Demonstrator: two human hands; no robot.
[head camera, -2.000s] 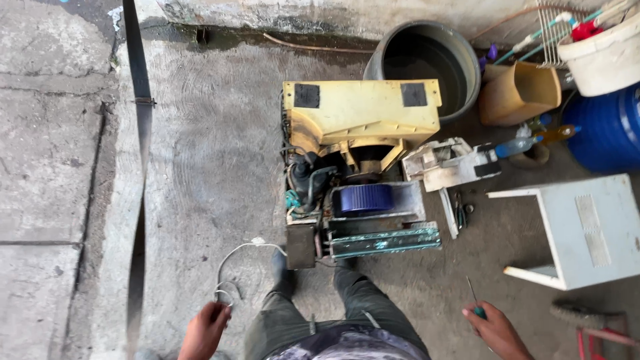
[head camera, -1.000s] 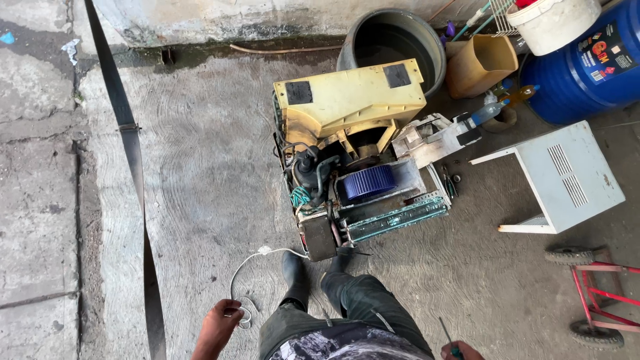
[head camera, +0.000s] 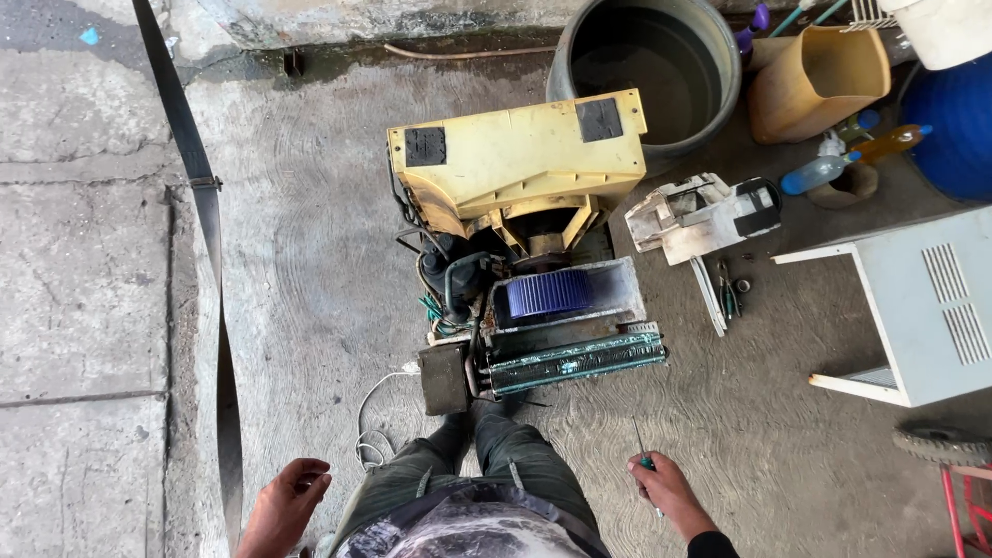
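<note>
At the lower left is my left hand, fingers curled a little and holding nothing, beside the white cord on the ground. My right hand, at the lower right, grips a screwdriver with a green handle, its thin shaft pointing up. An opened window air conditioner stands past my feet. Its yellowish housing is at the back, the black compressor at its left, the blue blower wheel in a tray, and the finned coil nearest me. A metal box sits at its near left corner.
Behind the unit is a large tub of dark water. Right of it lie a dirty white plastic part, pliers and a metal strip. Farther right are a white metal casing and a wheel. A dark strap hangs at left.
My right hand, with the screwdriver in it, shows more fully than one second ago. My left hand no longer appears at the cord's loop, where it was in both earlier frames.
</note>
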